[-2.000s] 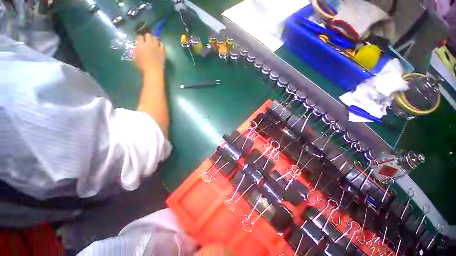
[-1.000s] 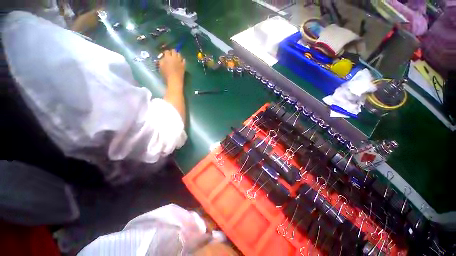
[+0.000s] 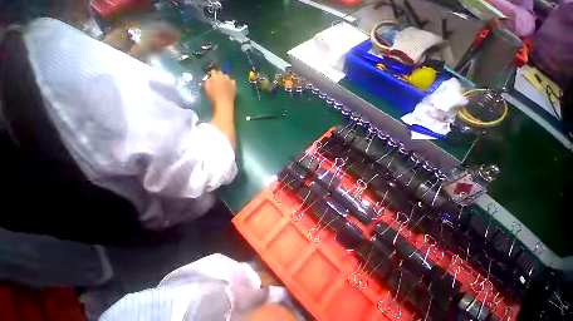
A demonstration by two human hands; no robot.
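The red-orange compartment tray [image 3: 314,276] lies in front of me. Its pockets along the near-left edge are bare. Rows of black binder clips [image 3: 339,222] with silver wire handles cover the rest, clamped around dark units. My left hand [image 3: 270,311] is at the bottom edge, beside the tray's near-left side, blurred and cut off, below a white sleeve [image 3: 207,282]. Its fingers and anything in them are hidden. My right hand is not in view.
At left, a neighbour in a white coat has a hand [image 3: 221,88] by small parts. A thin dark tool [image 3: 265,116] lies beyond the tray. Behind are a metal row [image 3: 352,113], blue bin [image 3: 383,78], white cloth [image 3: 436,110] and a clear bottle [image 3: 465,188].
The view has shifted, so the tray shows lower and more of its bare pockets show. My left hand stays at the bottom edge. The neighbour's body appears further right than at first.
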